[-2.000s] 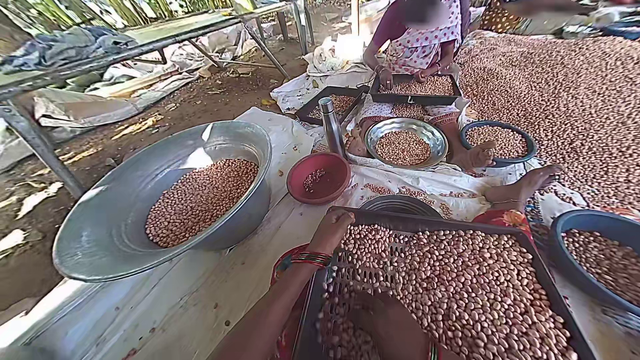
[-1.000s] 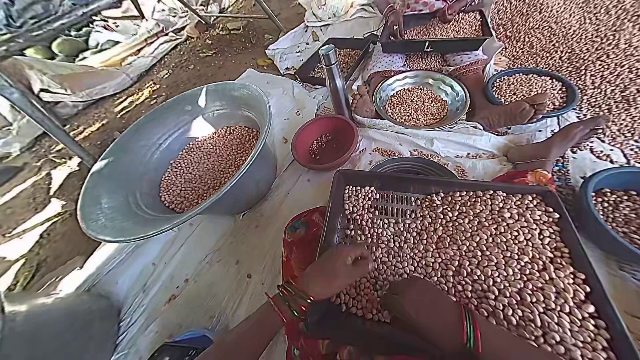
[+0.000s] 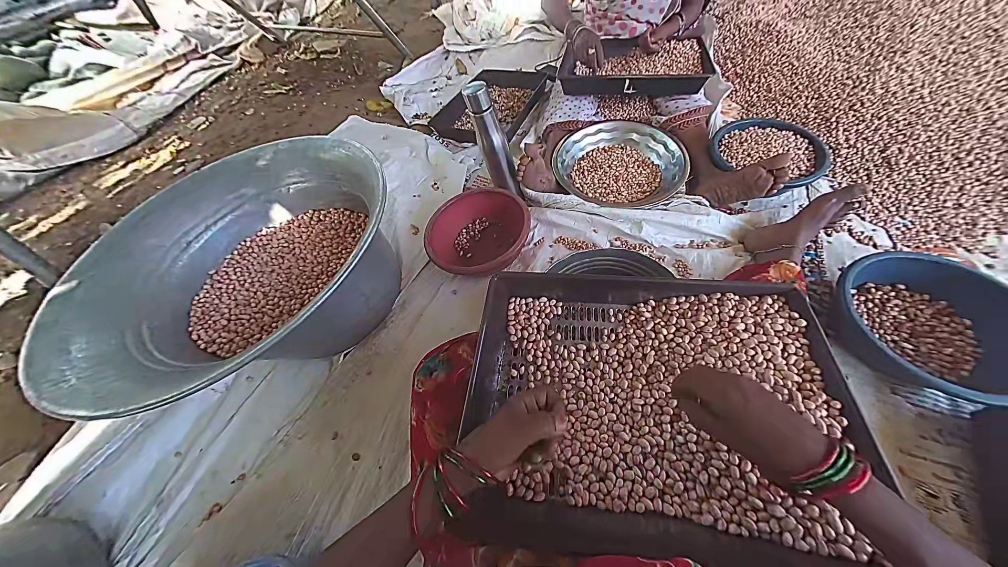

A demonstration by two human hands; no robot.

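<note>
A black slotted plastic tray (image 3: 630,287) full of shelled peanuts (image 3: 669,378) lies at my lap, its slotted floor showing near the upper left. My left hand (image 3: 520,429) is over the tray's left side with its fingers curled; whether it holds peanuts is hidden. Over the right part of the peanuts is my right hand (image 3: 732,409), back upward, its fingertips hidden beneath it. Left of the tray stands a large grey metal tub (image 3: 118,260) with a heap of peanuts inside. A small red bowl (image 3: 508,260) between them holds a few peanuts.
Beyond the tray are a steel bottle (image 3: 492,138), a steel bowl (image 3: 579,185) of peanuts and a blue basin (image 3: 823,157). Another blue basin (image 3: 866,346) is at right. A co-worker's hands (image 3: 587,47) are over a black tray (image 3: 630,83). Peanuts (image 3: 882,94) cover the ground at upper right.
My right hand has moved right and away from my left hand, farther over the peanuts. Two seconds ago my left hand was near the tray's far left corner; now it is nearer me.
</note>
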